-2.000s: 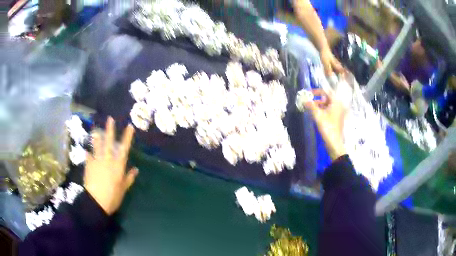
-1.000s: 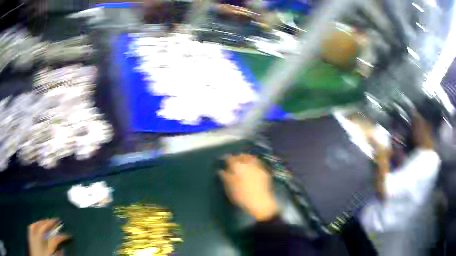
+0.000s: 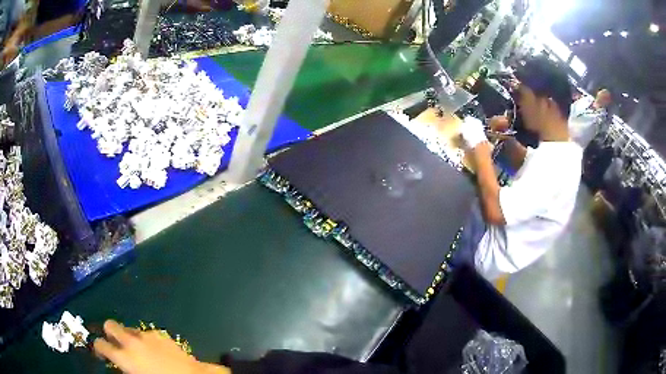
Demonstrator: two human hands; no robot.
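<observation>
My right hand (image 3: 150, 352) is low at the left, cut by the bottom edge, its dark sleeve running to the right. Its bent fingertips are beside a few loose white plastic housings (image 3: 64, 331) on the dark green surface (image 3: 241, 270). The hand largely hides the loose brass contacts (image 3: 174, 337), which show as gold bits along its far side. I cannot tell whether its fingers hold anything. My left hand is out of the picture.
Fitted housings (image 3: 22, 245) lie at the left edge. White parts (image 3: 157, 117) cover a blue sheet (image 3: 109, 197) beyond a grey post (image 3: 274, 88). A black panel (image 3: 365, 197) has small components along its edges. A black bin (image 3: 445, 332) holds clear plastic (image 3: 493, 356). A person works at right.
The view has swung right and sharpened. My right hand has moved left from the green surface's right side to the brass contacts. My left hand has left the picture.
</observation>
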